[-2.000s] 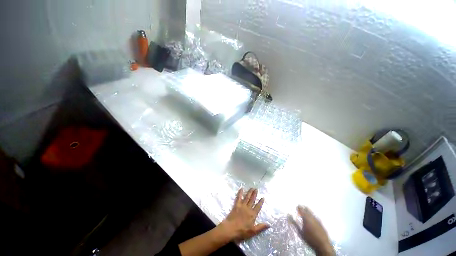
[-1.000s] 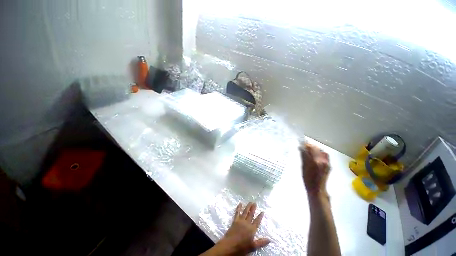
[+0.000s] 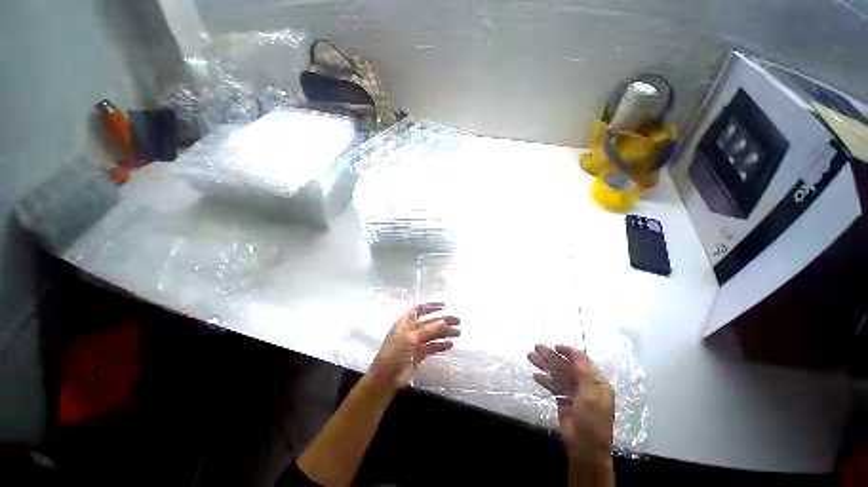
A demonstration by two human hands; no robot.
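A clear, thin rectangular tray (image 3: 495, 369) lies on crinkled clear film (image 3: 621, 390) near the table's front edge. Glare hides most of its surface. My left hand (image 3: 411, 347) is at its left edge, palm inward and fingers apart. My right hand (image 3: 579, 385) is at its right edge, fingers spread and slightly curled over the edge. Neither hand shows a closed grip; exact contact is unclear. A stack of clear trays (image 3: 404, 214) with many layered edges stands just behind, left of centre.
A glossy clear block (image 3: 286, 157) and patterned handbag (image 3: 347, 86) are back left. A yellow holder (image 3: 628, 152), yellow tape roll (image 3: 617, 192), black smartphone (image 3: 648, 244) and printed appliance box (image 3: 761, 171) are right. An orange-handled object (image 3: 116, 131) is far left.
The view has swung right. My right hand has come from the stack to the front, and my left hand has lifted off the film. A clear tray now lies between them.
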